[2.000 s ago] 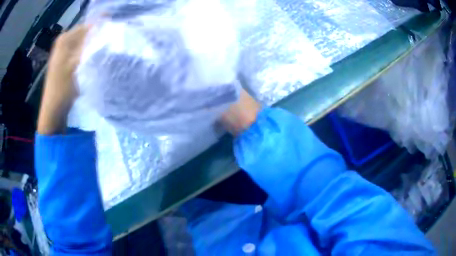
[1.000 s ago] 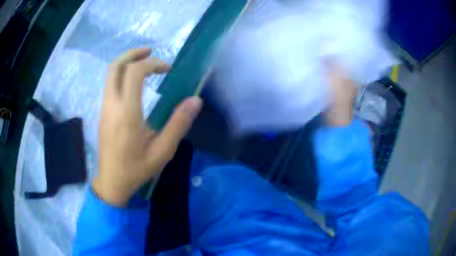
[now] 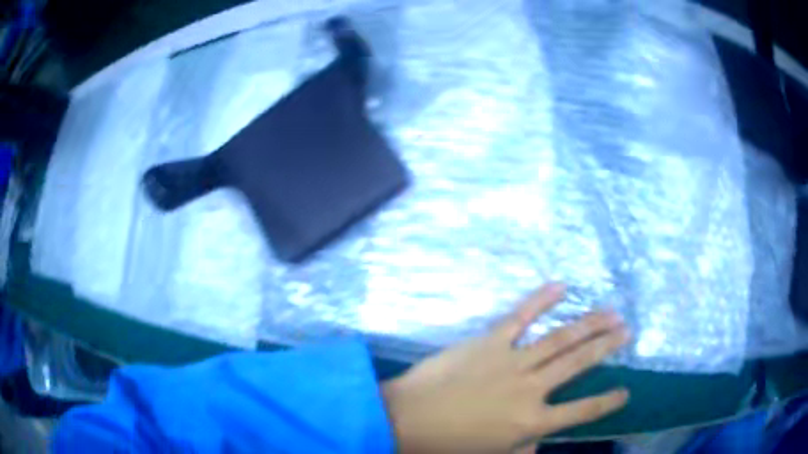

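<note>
A black bracket-like part [image 3: 310, 168], a flat plate with two short arms, lies on bubble wrap [image 3: 461, 204] left of the middle in the head view. One arm points up, the other left. My left hand [image 3: 505, 381] is at the bottom middle, reaching in from the left. Its fingers are spread over the near edge of the wrap and bench, and it holds nothing. It is right of and below the black part, not touching it. My right hand is not in view. The picture is somewhat blurred.
The green bench edge [image 3: 151, 335] runs along the near side. Dark objects [image 3: 757, 97] stand at the far right, partly beside clear plastic. A pale rail [image 3: 168, 40] follows the far side. Blue fabric [image 3: 735, 439] shows at the lower right edge.
The view has swung back over the bench. The cloudy plastic and my right hand are out of the picture. My left hand now lies low over the wrap's near edge.
</note>
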